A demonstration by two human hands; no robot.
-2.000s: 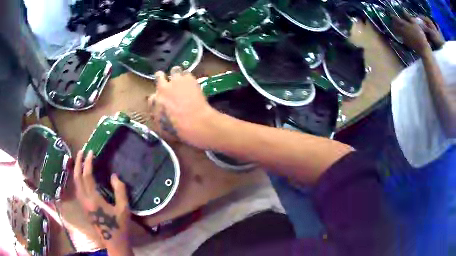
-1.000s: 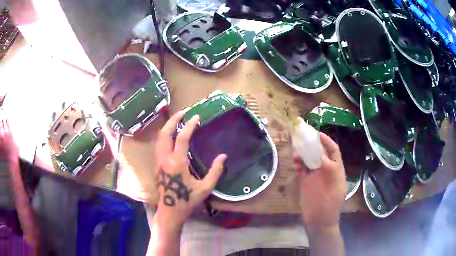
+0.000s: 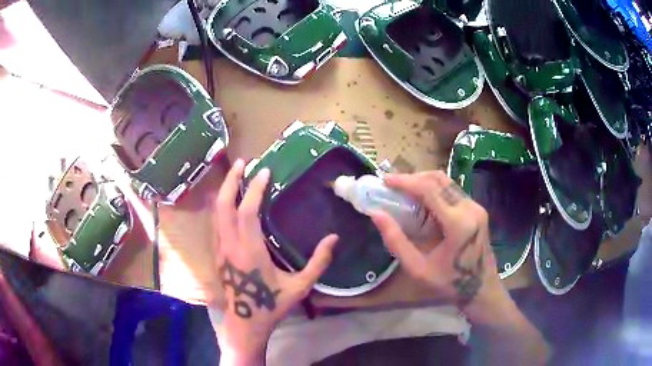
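A green car-shaped body shell (image 3: pixel 300 154) lies on the tan bench in front of me, its large dark opening facing up. My left hand (image 3: pixel 261 264) rests on its left side, fingers spread over the rim and the thumb over the opening. My right hand (image 3: pixel 443 229) grips a translucent white glue bottle (image 3: pixel 382 204) tilted over the shell. The bottle's narrow tip points left into the opening, near its upper part. Whether the tip touches the shell, and whether glue comes out, I cannot tell.
Shells with inner parts stand at the left (image 3: pixel 175 150), far left (image 3: pixel 96 221) and back (image 3: pixel 286 43). Another shell (image 3: pixel 429 71) lies behind. Overlapping waiting shells (image 3: pixel 543 78) fill the right. The bench top (image 3: pixel 314 100) has dark stains. A black cord (image 3: pixel 207 43) runs at the back left.
My right hand first reached to the back, then came forward with the glue bottle. It has now moved left, bringing the bottle over the shell. My left hand stays on the shell.
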